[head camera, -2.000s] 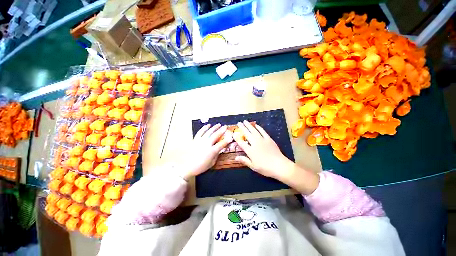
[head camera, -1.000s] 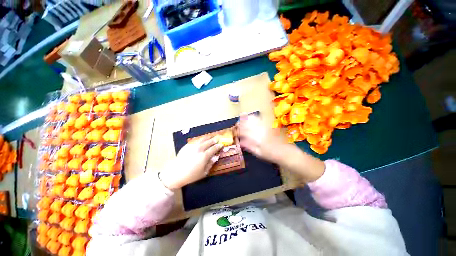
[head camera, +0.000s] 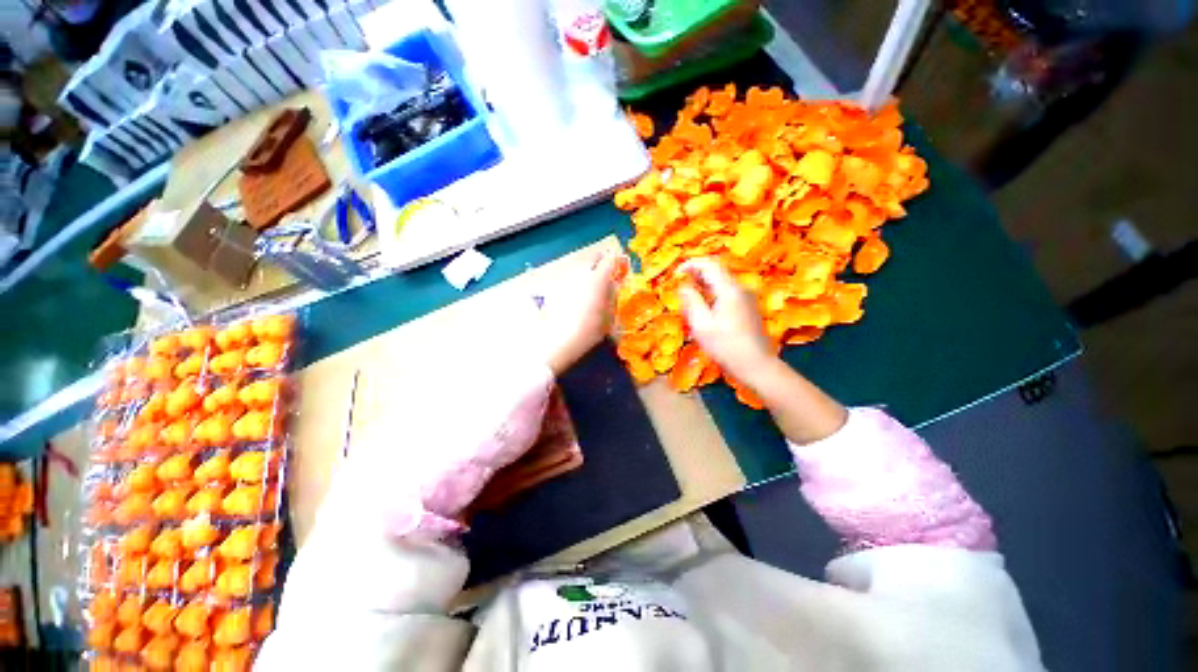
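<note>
A large heap of orange plastic shells (head camera: 788, 197) lies at the upper right. My right hand (head camera: 725, 315) is at the heap's near part, its fingers bent; whether it grips a shell cannot be told. My left hand (head camera: 589, 313) is at the heap's left edge, its fingertips close to the shells; what it holds is unclear. The red-brown fixture (head camera: 554, 440) lies on the black mat (head camera: 618, 453), partly hidden under my left sleeve. A small bottle (head camera: 539, 303) shows faintly beside my left hand.
A clear blister tray of orange pieces (head camera: 197, 460) lies at the left. A thin stick (head camera: 352, 414) lies on the cardboard (head camera: 315, 440). Behind are a blue bin (head camera: 440, 155), blue-handled pliers (head camera: 352, 217), a small tan box (head camera: 197, 243), a white board (head camera: 552, 164) and a green basket (head camera: 683, 29).
Both hands have left the fixture and moved up and right to the orange heap. The view has turned and shifted right.
</note>
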